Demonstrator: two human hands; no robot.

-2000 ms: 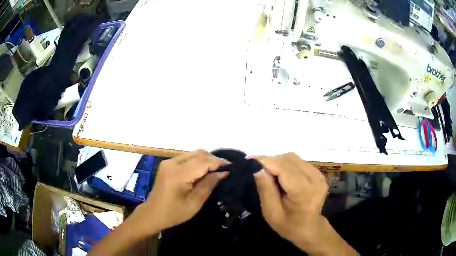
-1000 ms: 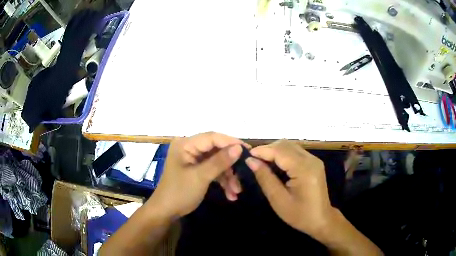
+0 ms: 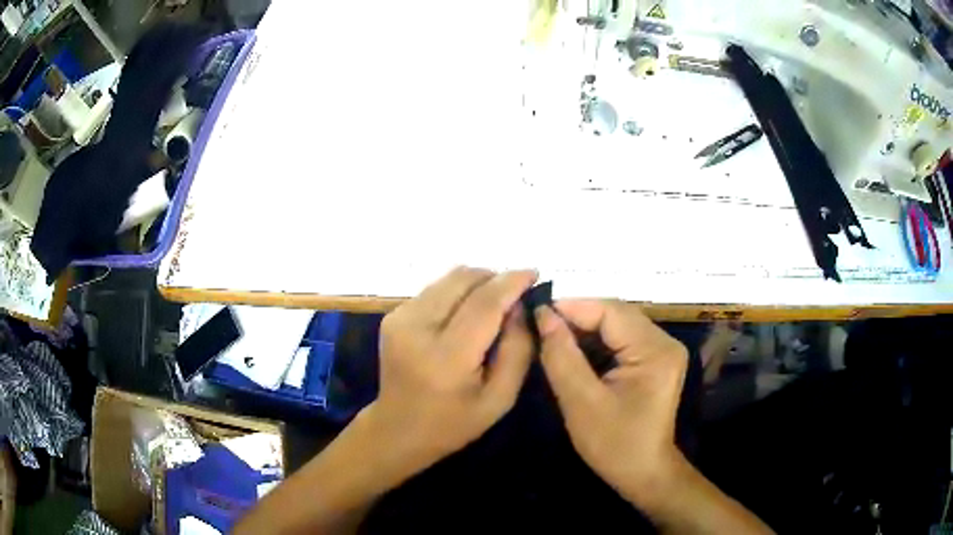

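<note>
My left hand (image 3: 455, 350) and my right hand (image 3: 617, 392) meet at the table's front edge, over my lap. Both pinch a black garment piece (image 3: 539, 299) between thumb and fingers. A small dark corner of it sticks up between the fingertips; the rest is hidden by the fingers or merges with the dark area below. The white wood-edged table (image 3: 355, 157) lies just beyond my hands.
The off-white sewing machine (image 3: 846, 78) stands at the upper right. Black thread snips (image 3: 729, 146) and narrow black strips (image 3: 799, 157) lie beside it. A red-blue looped item (image 3: 921, 238) is at the right. A purple basket (image 3: 180, 214), phone (image 3: 209, 342) and cardboard box (image 3: 117, 455) are at the left.
The wider black cloth between my hands is now bunched to a small corner at my fingertips. My left hand has turned, its fingers now closed together. The view has shifted slightly.
</note>
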